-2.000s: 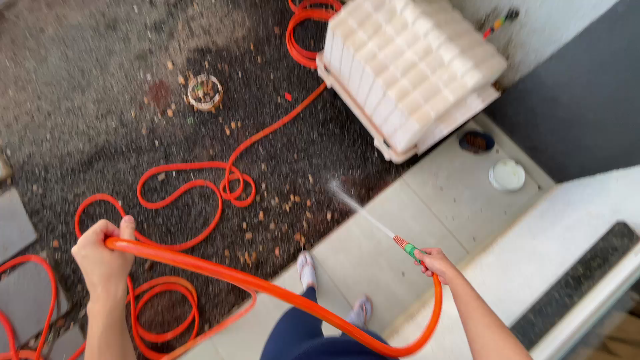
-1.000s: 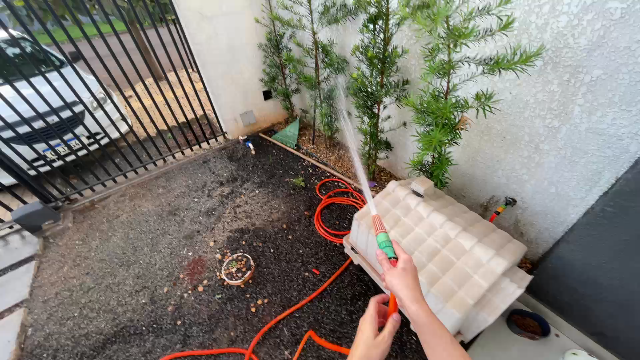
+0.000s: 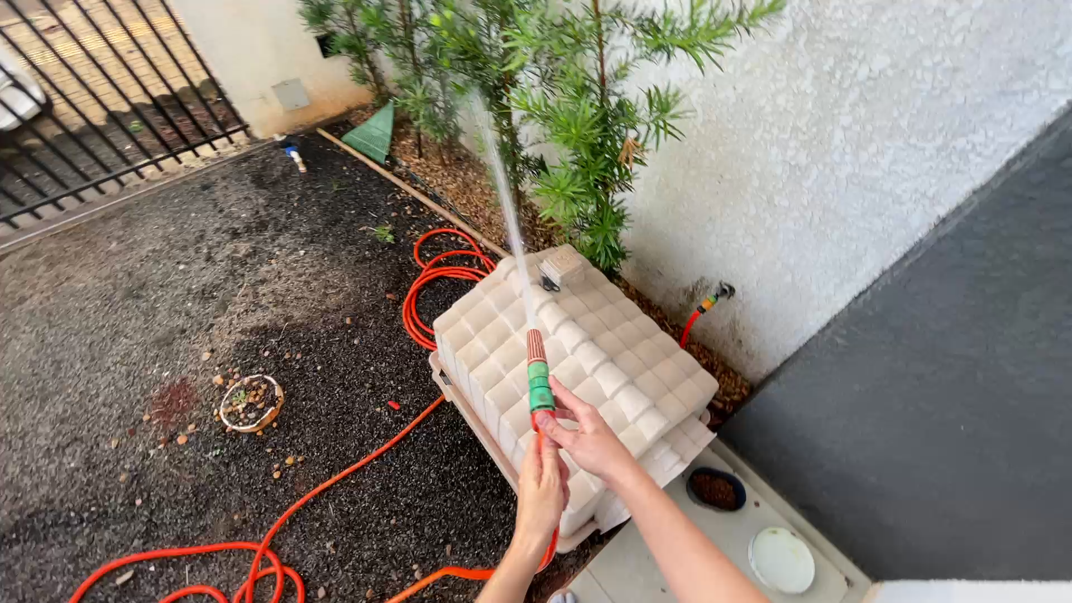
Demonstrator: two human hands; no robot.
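A green and orange hose nozzle [image 3: 538, 377] sprays a stream of water up and away, toward leafy shrubs [image 3: 586, 109] along the wall. My right hand [image 3: 589, 435] grips the hose just behind the nozzle's green part. Just below it, my left hand [image 3: 542, 486] is closed around the orange hose [image 3: 352, 471]. Both hands are over a beige plastic doghouse [image 3: 578, 352] with a ribbed, blocky roof. More of the hose lies looped on the dark gravel beside the doghouse and at the lower left.
A small round planter [image 3: 251, 403] stands on the gravel at left. A hose tap [image 3: 724, 291] is on the white wall. A dark bowl of kibble [image 3: 716, 489] and a white bowl [image 3: 781, 559] sit on the tiled ledge. A barred metal gate [image 3: 109, 109] stands at upper left.
My left hand, out to the left on the hose two seconds ago, is now beside my right hand. The spray has gone from the ground to the shrubs. The view has tilted up.
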